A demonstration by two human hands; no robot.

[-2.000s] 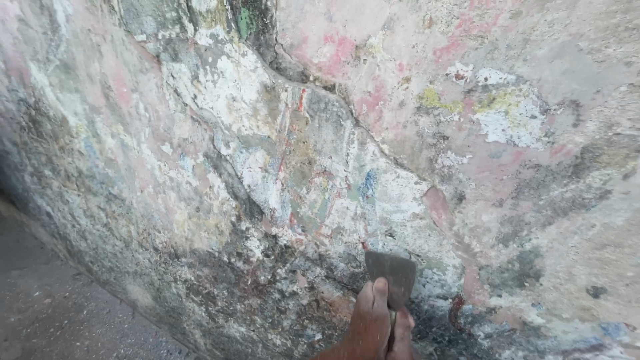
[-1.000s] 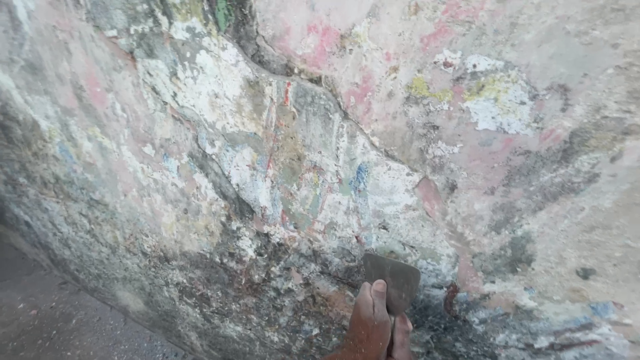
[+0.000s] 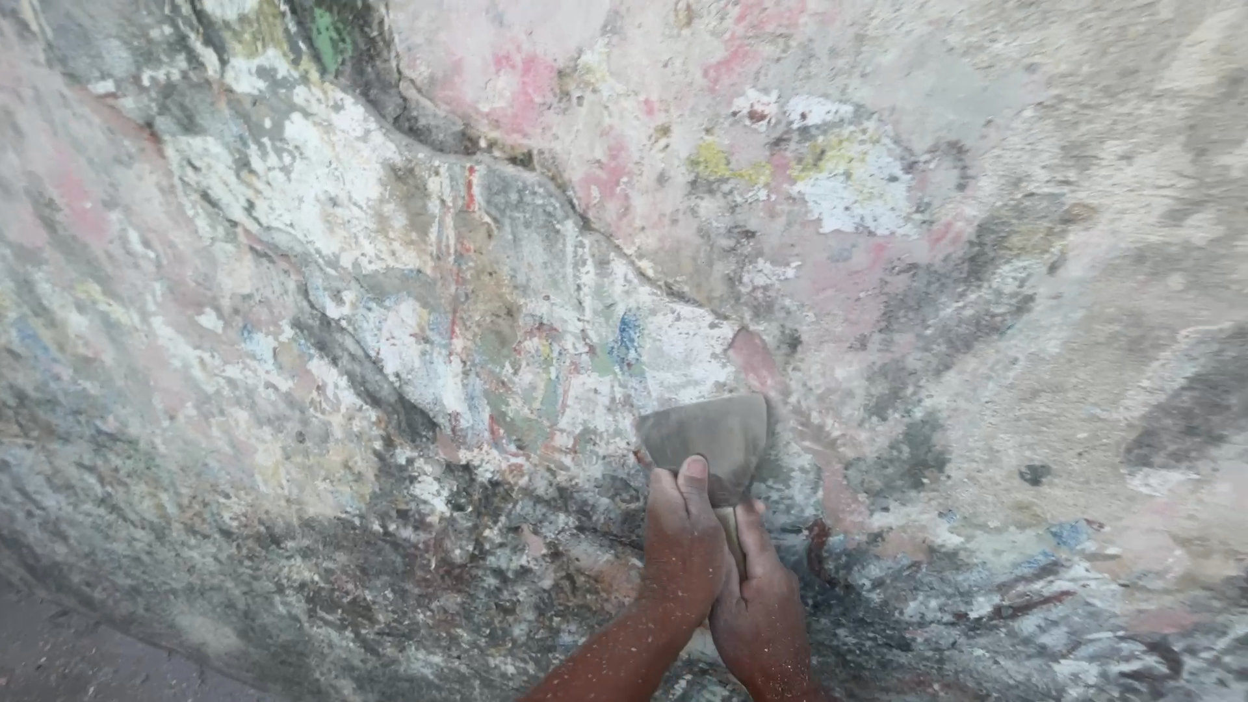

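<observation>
A putty knife with a wide metal blade lies against a weathered wall covered in flaking white, pink, grey and blue paint. Its blade edge touches the white patch below a small blue spot. My left hand presses on the base of the blade, thumb on top. Just to the right and lower, my right hand is wrapped around the handle. Small pale flakes dot both forearms.
A raised, cracked plaster edge runs diagonally above the blade, and another crack lies to the left. Dark, rough surface spreads around the hands. Grey ground with scattered bits shows at the lower left.
The blade and both hands have moved up the wall, nearer the blue spot and the pink mark. More of both hands and forearms is in view.
</observation>
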